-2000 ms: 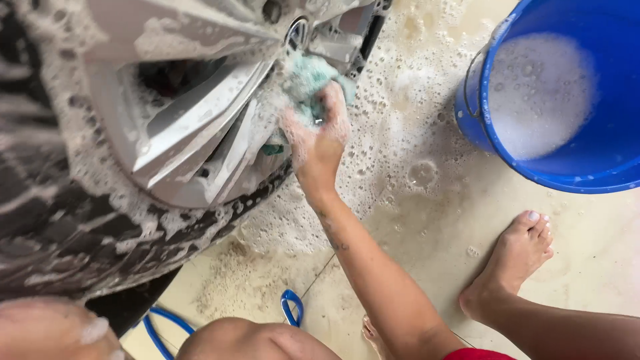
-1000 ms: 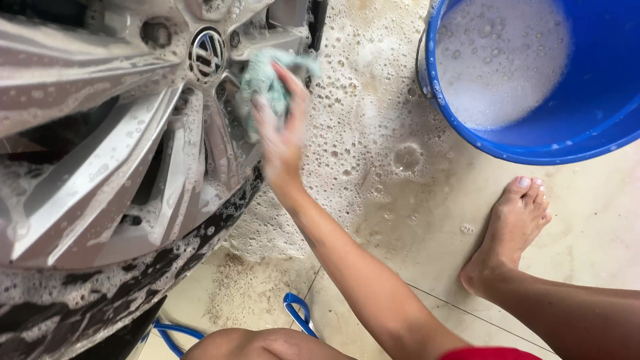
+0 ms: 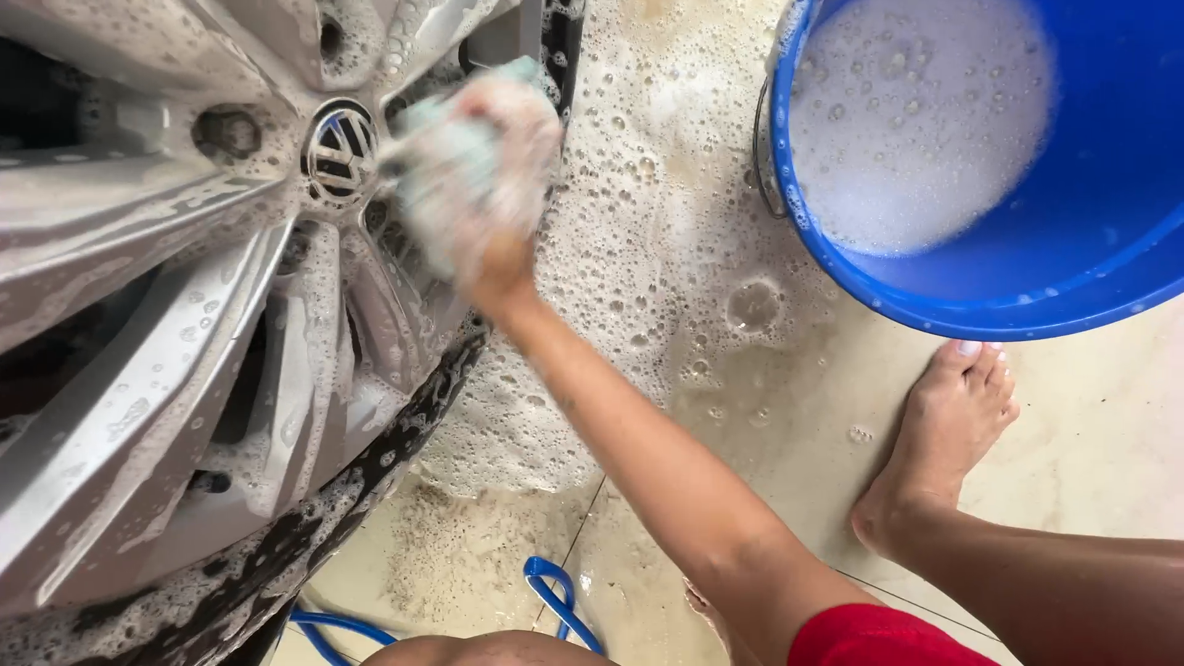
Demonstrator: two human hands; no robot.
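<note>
My right hand (image 3: 504, 185), blurred by motion, is closed around a soapy, pale teal cloth (image 3: 444, 157). It presses the cloth to the spokes of a silver alloy wheel (image 3: 139, 416), just right of the round Volkswagen centre cap (image 3: 339, 151). Suds coat the spokes, the lug-bolt recesses and the black tyre (image 3: 370, 472). The forearm reaches in from the lower right, below which a red sleeve shows. My left hand is out of view.
A blue bucket (image 3: 934, 319) of foamy water stands at the upper right, a bare foot (image 3: 948, 425) below it. Foam (image 3: 638, 305) spreads over the pale tiled floor beside the tyre. A blue hose (image 3: 555, 597) lies near a bare knee (image 3: 481, 650) at the bottom.
The view has shifted, bringing more of the wheel into sight. My right hand has kept the cloth and moved about over the spokes beside the centre cap.
</note>
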